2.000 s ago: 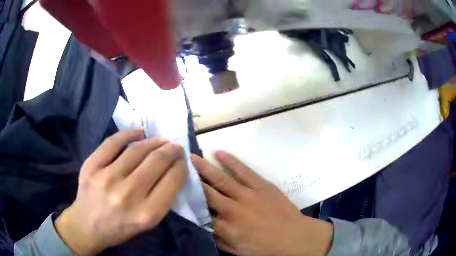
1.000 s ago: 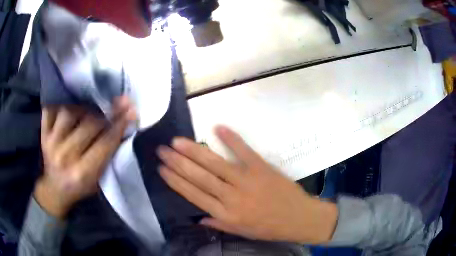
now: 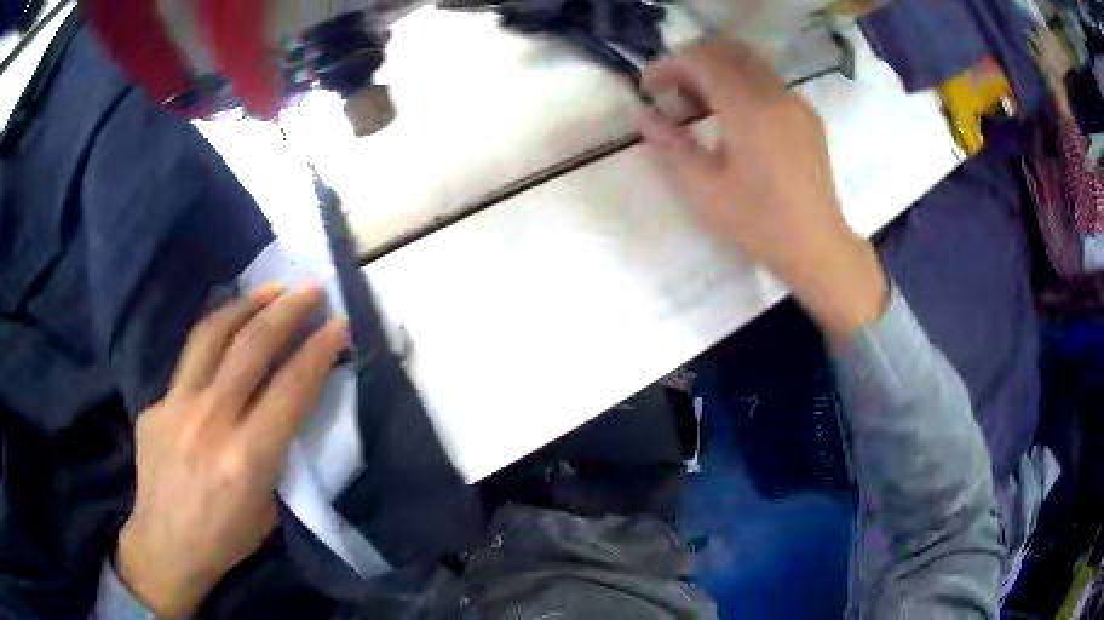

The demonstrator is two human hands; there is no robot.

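The dark garment panel [image 3: 412, 448] lies under the machine end and over the table's front edge. A white backing piece [image 3: 329, 442] lies on it, partly hidden by my left hand. My left hand [image 3: 236, 424] holds the white piece against the panel with bent fingers. My right hand [image 3: 763, 170] is raised over the table at the back right, its thumb and fingertips beside the loose dark strips [image 3: 593, 30]. Blur hides whether it grips one.
The red machine part [image 3: 236, 55] and the small tan block [image 3: 368, 109] are at the upper left. The white tabletop [image 3: 545, 315] has a dark seam. Purple-navy cloth [image 3: 956, 291] hangs at right, near a yellow object [image 3: 975, 103]. Blue fabric [image 3: 769, 533] is below.
My right hand has left the panel and moved up and right to the dark strips. My left hand stays on the cloth at left. The view has shifted, showing more at right.
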